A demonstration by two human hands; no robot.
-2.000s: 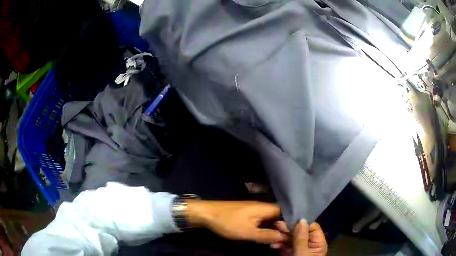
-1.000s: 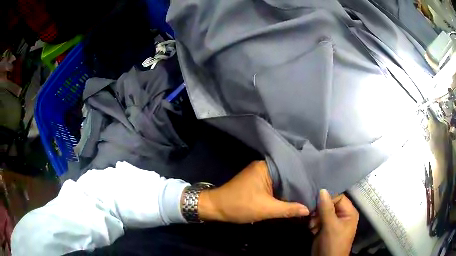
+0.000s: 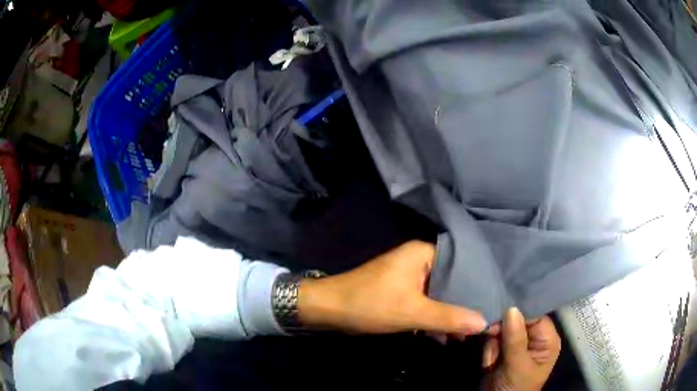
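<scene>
A large grey garment piece [image 3: 489, 137] hangs over the white table edge, with a stitched patch shape on its panel. Its folded hem [image 3: 581, 263] runs from my fingers to the bright glare at the right. My left hand [image 3: 382, 294], with a metal watch at the wrist, holds the hem edge between thumb and fingers; its fingers are partly behind the cloth. My right hand [image 3: 523, 347] pinches the same edge just beside my left thumb, cut off by the bottom of the picture. The needle area is lost in glare at the right edge.
A blue plastic basket [image 3: 107, 156] stands at the left, with crumpled grey cloth [image 3: 222, 191] in and over it. A bright green thing [image 3: 137, 32] is at its far rim. A cardboard box [image 3: 72, 260] is at far left. The table's ruler-marked edge [image 3: 592, 344] shows lower right.
The view has shifted right, so the basket and garment appear nearer the centre. My left hand has moved from beneath the cloth to grip the hem corner, and the hem is spread flatter.
</scene>
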